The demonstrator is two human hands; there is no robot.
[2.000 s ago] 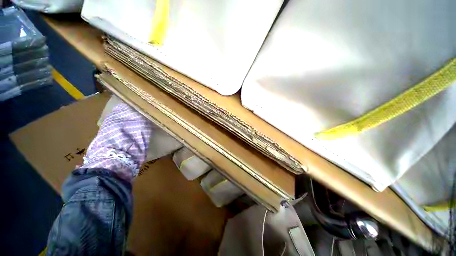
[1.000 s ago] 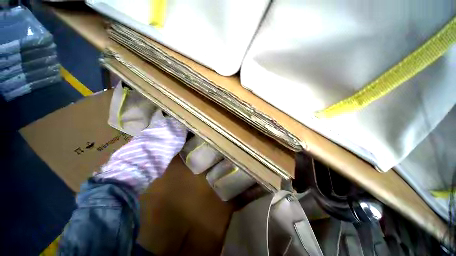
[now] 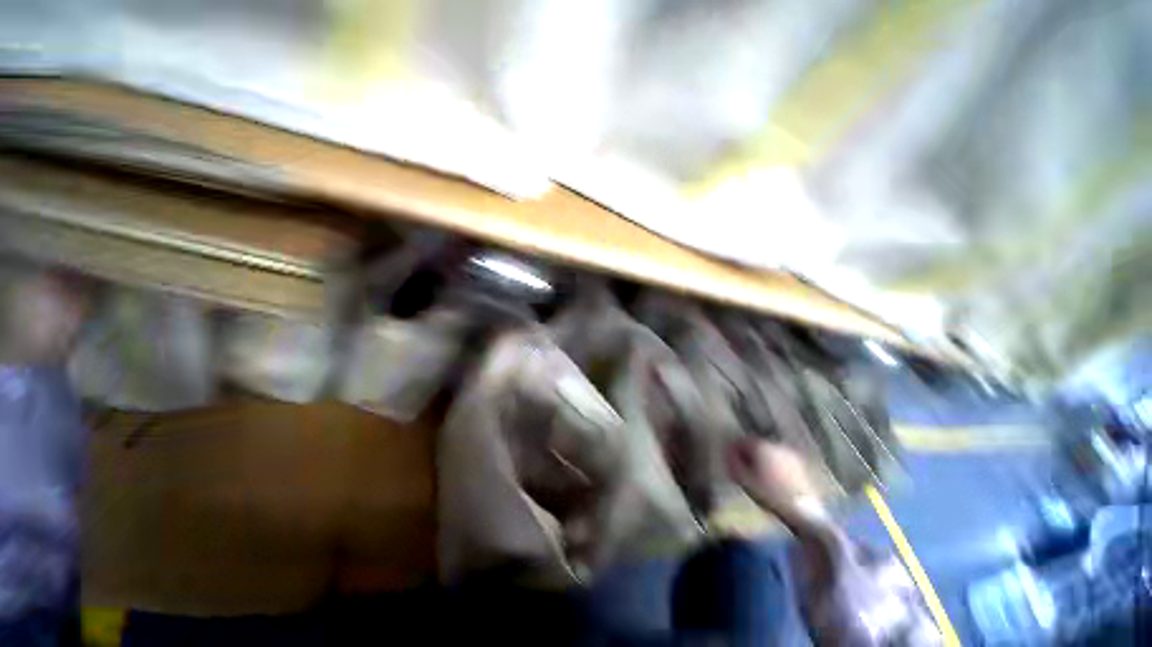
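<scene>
The view is strongly blurred. Small beige bag bodies point(image 3: 272, 354) stand in a row under the shelf edge at left. Larger taupe bags point(image 3: 518, 442) hang or stand close together below the shelf in the middle, with darker openings. My left hand point(image 3: 44, 310) is at the far left edge beside the small bag bodies, partly cut off. My right hand point(image 3: 771, 474) is right of the middle, in front of the taupe bags. Blur hides the fingers of both hands and whether they touch a bag.
Large pale bags with yellow bands point(image 3: 783, 152) stand on the brown-lined shelf point(image 3: 606, 234) above. Stacked cardboard sheets point(image 3: 164, 234) lie below it at left, with a brown carton point(image 3: 253, 506) lower down. Yellow floor line point(image 3: 910, 562) and bluish items point(image 3: 1099, 556) are at right.
The view has swung to the right along the shelf. My left hand now shows at the far left edge, out from under the cardboard. My right hand has come into view.
</scene>
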